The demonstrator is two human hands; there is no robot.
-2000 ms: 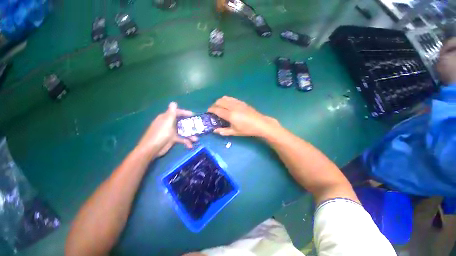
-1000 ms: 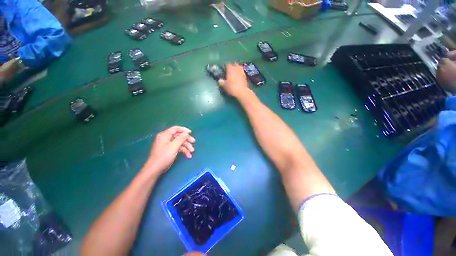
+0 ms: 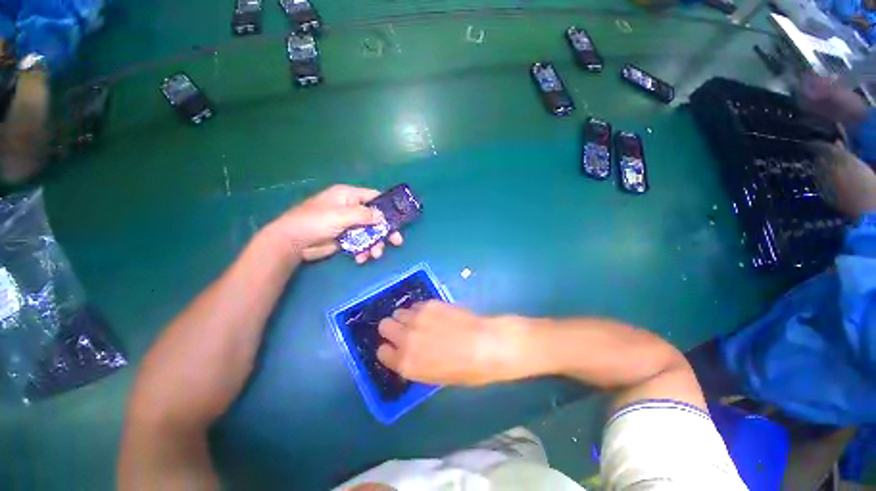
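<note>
My left hand [image 3: 331, 225] holds a dark phone assembly [image 3: 396, 206] above the green table, its silvery board area near my fingers and its dark end pointing up and right. My right hand [image 3: 427, 340] is in the blue parts bin [image 3: 386, 412], fingers down among the small black parts [image 3: 370, 321]. My right fingertips are partly hidden, so I cannot tell whether they hold a part. A small white piece [image 3: 466, 273] lies on the table just beyond the bin's right corner.
Several phone assemblies [image 3: 596, 150] lie at the far right and far left [image 3: 186, 97]. A black phone tray [image 3: 768, 173] stands at right, with a neighbour's hands over it. A clear parts bag [image 3: 58, 316] lies at left. Another worker's arm [image 3: 24, 115] is at far left.
My left hand, empty one second ago, now holds a phone assembly. My right hand has come back from the far phones into the blue bin. The view has shifted.
</note>
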